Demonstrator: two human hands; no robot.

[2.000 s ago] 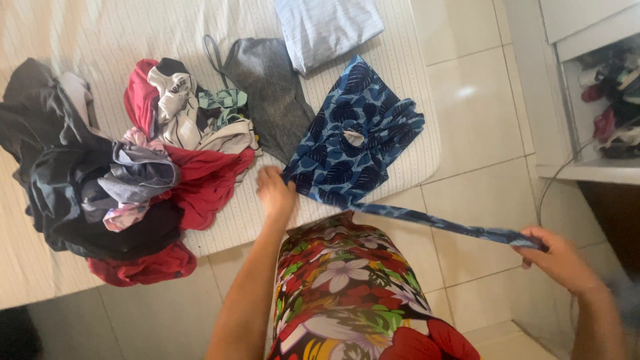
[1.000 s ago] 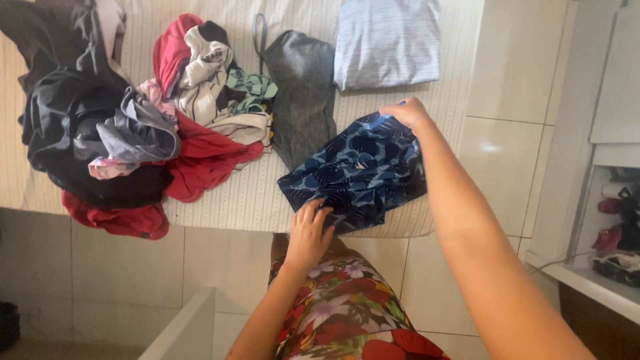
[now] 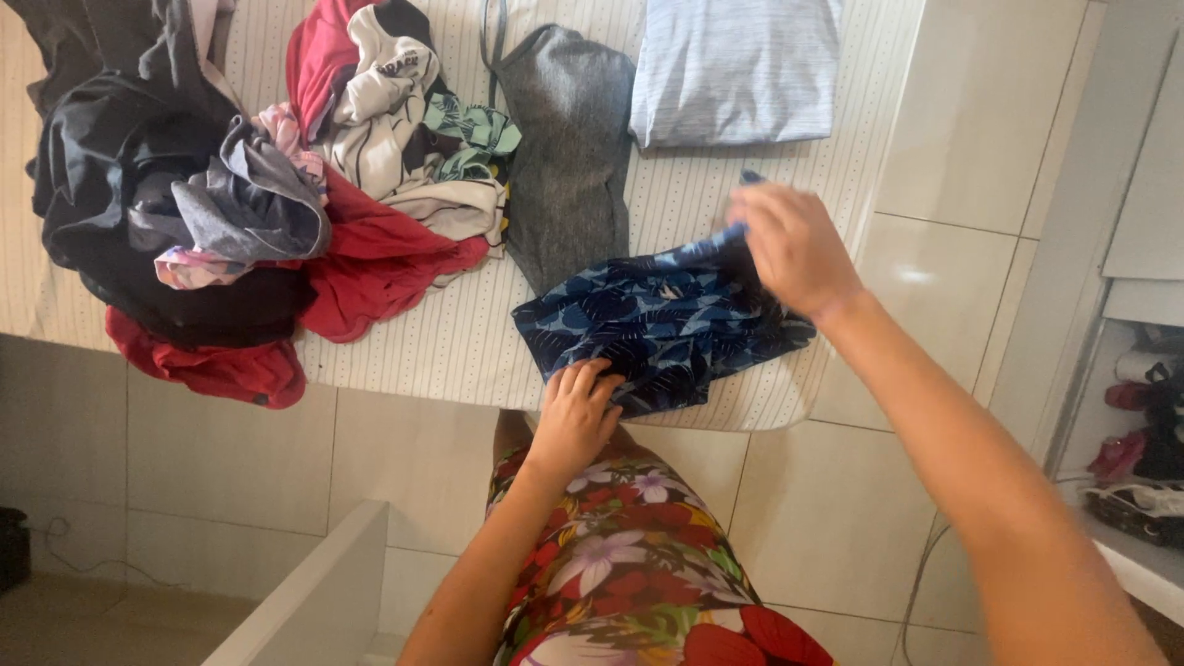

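A blue leaf-patterned garment (image 3: 661,314) lies bunched at the near edge of the cloth-covered surface. On its near left part rests my left hand (image 3: 578,412), fingers spread and palm down. At its far right corner my right hand (image 3: 786,240) pinches a strip of the same blue fabric and is slightly blurred. Beyond the garment lies a dark grey strappy top (image 3: 569,157), which it touches. A light grey folded garment (image 3: 737,69) sits farther back, to the right of that top.
To the left are piled black clothes (image 3: 120,157), a grey-blue cloth (image 3: 254,199), a red garment (image 3: 379,259) and a white patterned one (image 3: 379,111). A white panel (image 3: 310,583) stands below the surface. Open shelving (image 3: 1078,388) holding small items is at the right.
The blue strip stretched out to the right two seconds ago is now drawn in over the surface. My right hand has come from the far right to the garment's far corner. The view has shifted.
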